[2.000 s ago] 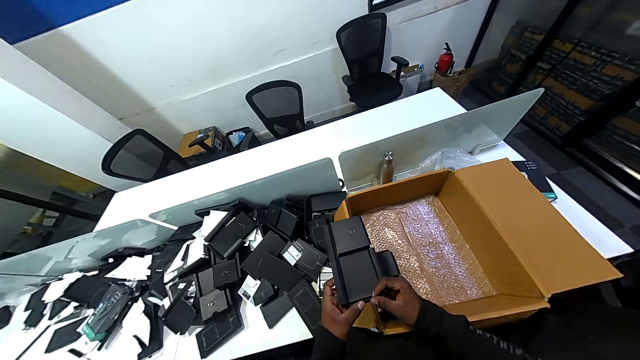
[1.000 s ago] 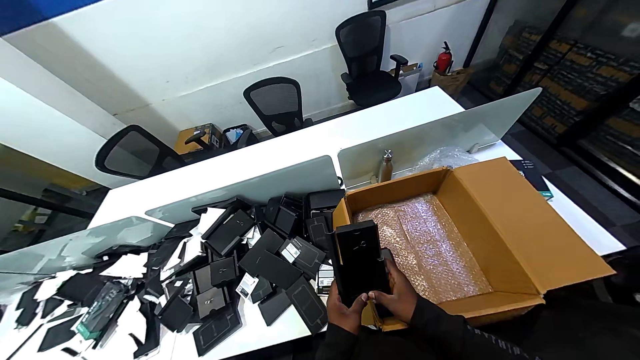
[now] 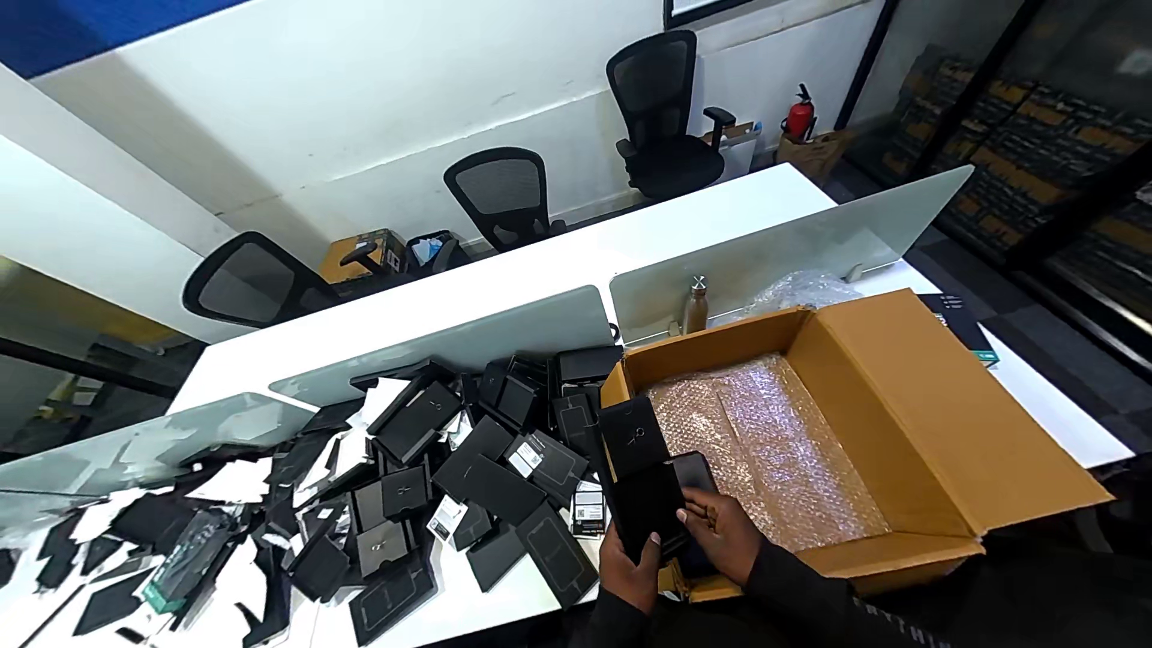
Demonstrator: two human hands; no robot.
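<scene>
My left hand [image 3: 632, 569] grips the lower end of an open black cardboard box [image 3: 641, 450], whose upper part bears a small printed mark. My right hand [image 3: 723, 533] holds a dark flat rectangular item [image 3: 695, 472] close against the right side of that box; what the item is cannot be told. Both hands are at the near left edge of a large brown carton [image 3: 909, 423]. Bubble wrap [image 3: 765, 450] lines the carton's bottom. Left of my hands lies a large pile of open black boxes [image 3: 490, 486] on the white desk.
White papers [image 3: 236, 481] and a clear plastic-wrapped item [image 3: 193, 553] lie in the pile at left. Behind the carton stand a metal bottle [image 3: 696, 308], a frosted desk divider [image 3: 792, 247] and crumpled bubble wrap [image 3: 804, 290]. Several black chairs [image 3: 661, 117] are beyond the desk.
My right hand has moved to the right of the black box, with a dark flat item in it. One second ago both hands were together at the lower end of the box.
</scene>
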